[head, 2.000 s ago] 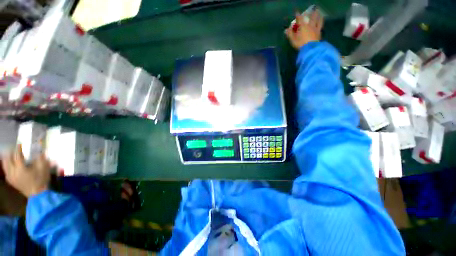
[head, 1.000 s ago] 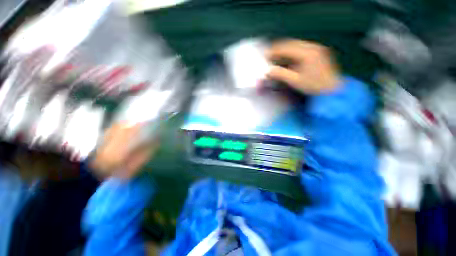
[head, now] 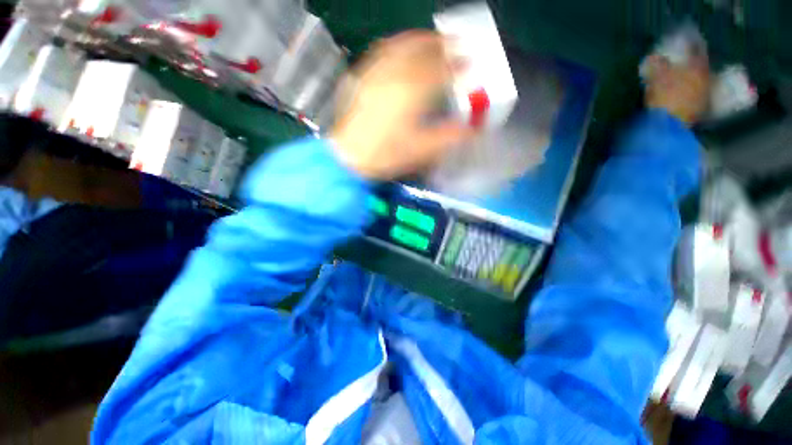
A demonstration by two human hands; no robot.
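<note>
A white product box with a red patch stands or lies over the silver and blue weighing pan of the digital scale. My left hand is blurred at the box's left side, thumb and fingers against it; whether the box touches the pan is unclear. My left sleeve covers part of the green-lit display; the keypad shows. My right hand is at the upper right, beyond the scale, with its fingers on another whitish box, also blurred.
Rows of white boxes stand on the left, with a higher stack behind. Loose boxes lie in a heap on the right. One small box lies beside my right hand. The dark green bench runs beneath.
The view has turned, so the scale appears tilted. My left hand has moved from the left rows to the box over the pan. My right hand has moved from the scale to the upper right.
</note>
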